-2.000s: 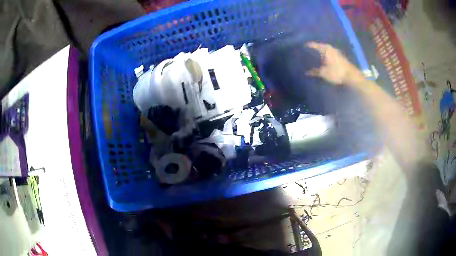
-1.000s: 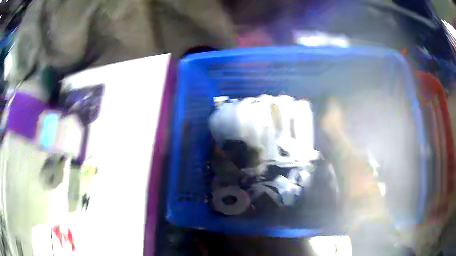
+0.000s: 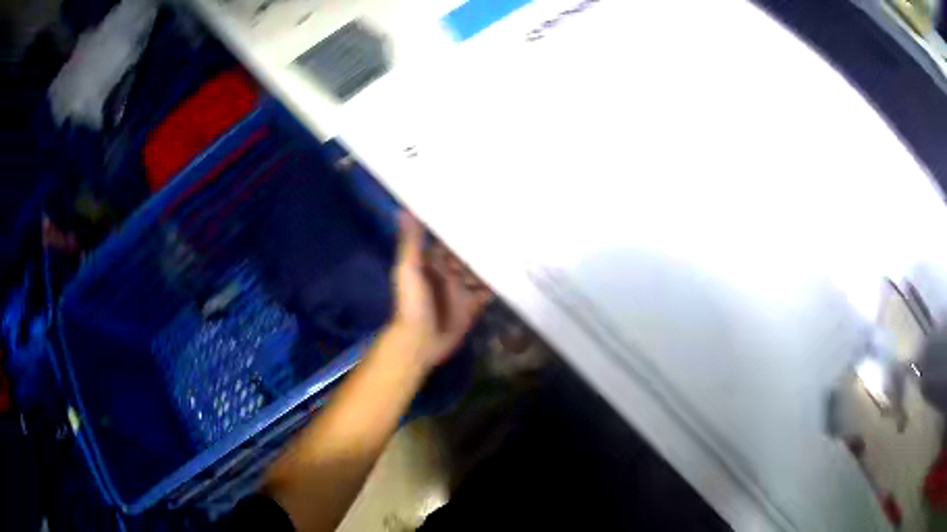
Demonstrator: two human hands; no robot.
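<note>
My left hand [image 3: 431, 301] is blurred, with my bare forearm coming up from the bottom left. It is at the near right corner of a blue plastic basket [image 3: 234, 442], beside the table edge. Dark navy cloth [image 3: 322, 249] lies in the basket's right part, just left of my fingers. I cannot tell whether my fingers hold any of it. My right hand is out of the picture.
The white machine table [image 3: 644, 187] fills the middle and right, its edge running diagonally past my hand. Blurred metal parts [image 3: 877, 379] show at the lower right. A red item [image 3: 197, 127] is behind the basket. A grey panel [image 3: 345, 60] is at the top.
The view has swung from the blue basket of white and dark offcuts to another basket with navy cloth. The arm reaching into the first basket is gone; my left hand now shows.
</note>
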